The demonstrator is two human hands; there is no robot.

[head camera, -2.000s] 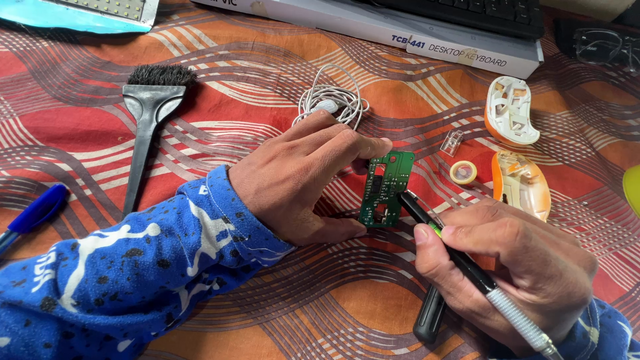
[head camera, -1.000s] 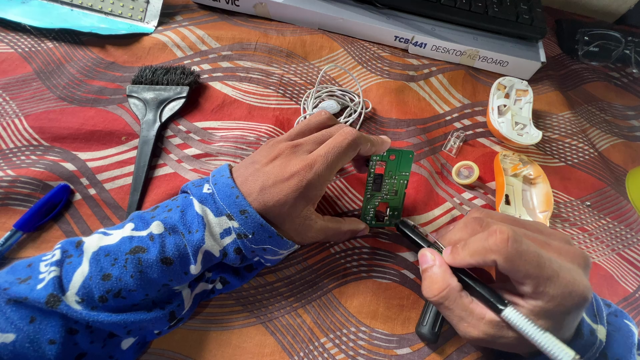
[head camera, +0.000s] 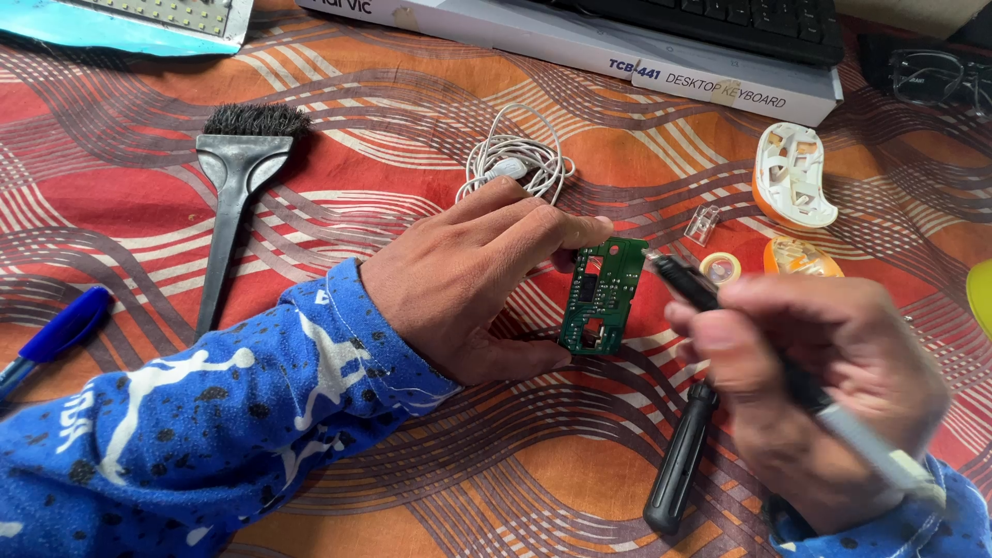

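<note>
My left hand grips a green circuit board by its left side, fingers at the top edge and thumb at the bottom corner. Between the fingers of my right hand is a black pen-shaped tool with a pale rear part. Its tip lies close to the board's upper right corner; whether it touches cannot be told. Under my right hand rests a black-handled tool, partly hidden. A coiled white cable lies just beyond my left hand. Right of the board are a small clear plastic piece and a cream ring-shaped wheel.
Two orange and white plastic shell parts, one above the other, lie on the right. A black brush and a blue capped pen are at left. Along the back stand a keyboard box, a black keyboard and eyeglasses.
The tip of the tool in my right hand has moved from the board's lower right edge up to near its upper right corner. My left hand keeps its hold on the board.
</note>
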